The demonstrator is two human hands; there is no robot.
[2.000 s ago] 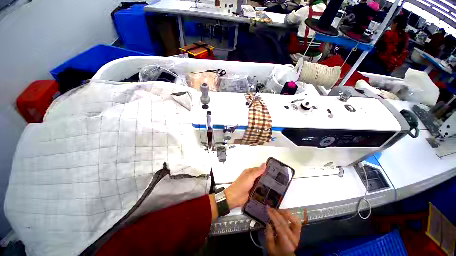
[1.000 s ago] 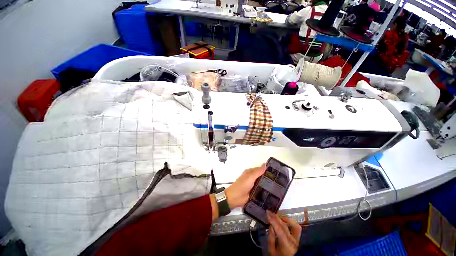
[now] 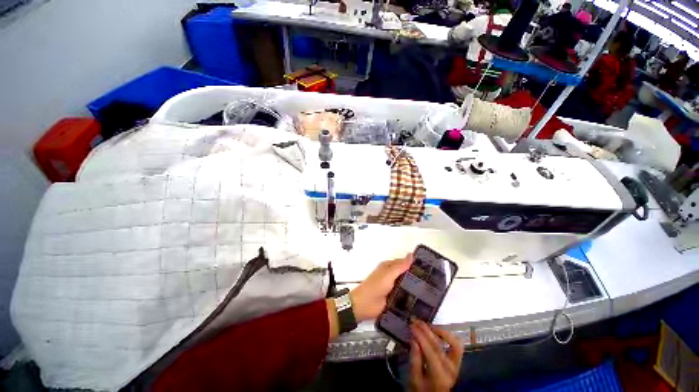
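Observation:
My left hand, with a watch at the wrist, holds a smartphone with a lit screen over the front edge of the machine table. My right hand is at the phone's lower end, fingers bent, a fingertip at the screen. It grips nothing that I can see. A white cord hangs at the phone's lower end. The white quilted lining with stitched square lines covers the table to the left. Its dark seam edge runs beside my red left sleeve.
The sewing machine head stands behind the phone, with a checked fabric scrap draped over it. A measuring scale lines the front edge. Blue bins and a red bin stand left. People sit at machines behind.
The view has shifted slightly, so the scene sits a little further right. The pictures on the phone screen have changed. Both hands keep nearly the same places at the phone.

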